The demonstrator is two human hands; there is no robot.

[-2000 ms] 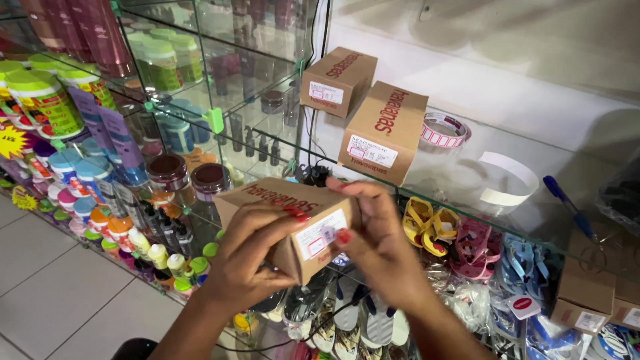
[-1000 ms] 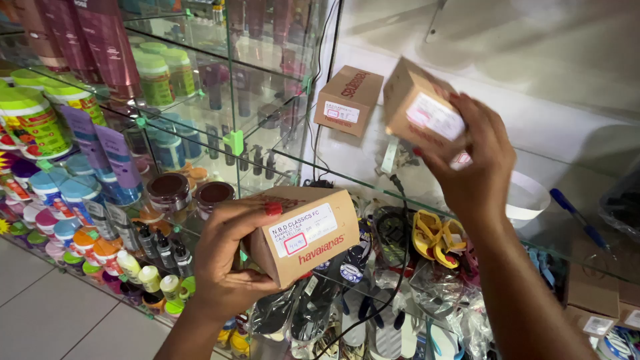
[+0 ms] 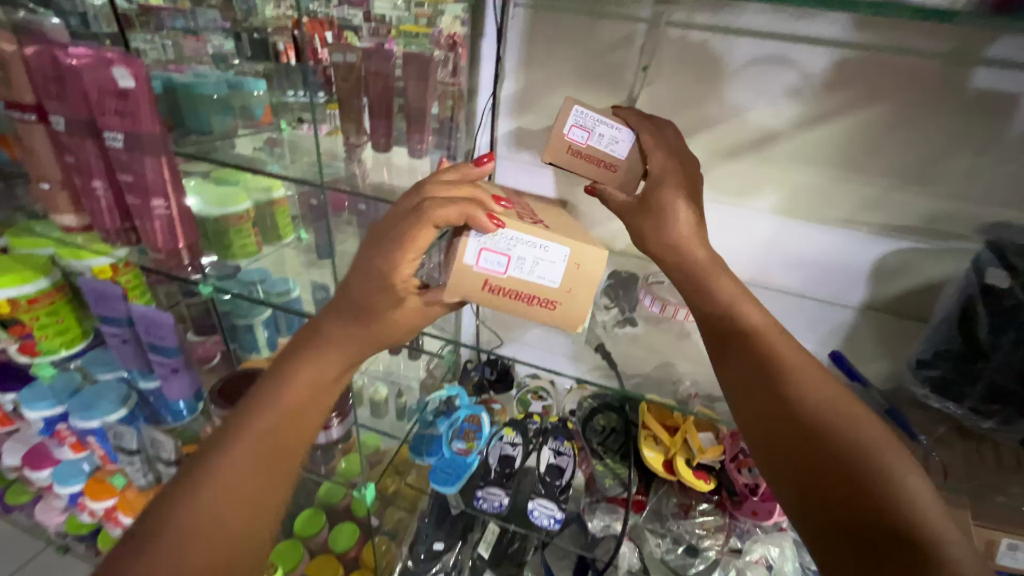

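Observation:
My left hand (image 3: 416,248) grips a brown cardboard Havaianas box (image 3: 520,304) by its left end, fingers over the top and thumb beneath. Its near end carries a white label and red lettering. Higher and to the right, my right hand (image 3: 660,176) holds a smaller-looking Havaianas box (image 3: 588,164) from its right side, with a similar white label facing me. The two boxes are held above the glass shelf, one lower left of the other. Below them lie black printed flip-flops (image 3: 528,472), blue sandals (image 3: 458,436) and yellow sandals (image 3: 680,444).
Glass shelves (image 3: 264,300) at the left hold tubes, jars and bottles. On the right-hand shelf are a roll of red-and-white tape (image 3: 664,298), a blue pen (image 3: 872,392) and a dark plastic-wrapped bundle (image 3: 972,328). A black cable (image 3: 628,448) hangs over the sandals.
Both hands have risen with their boxes. Two seconds ago both hands were on one box, while two others stood on the shelf; my right hand held a second box a second ago.

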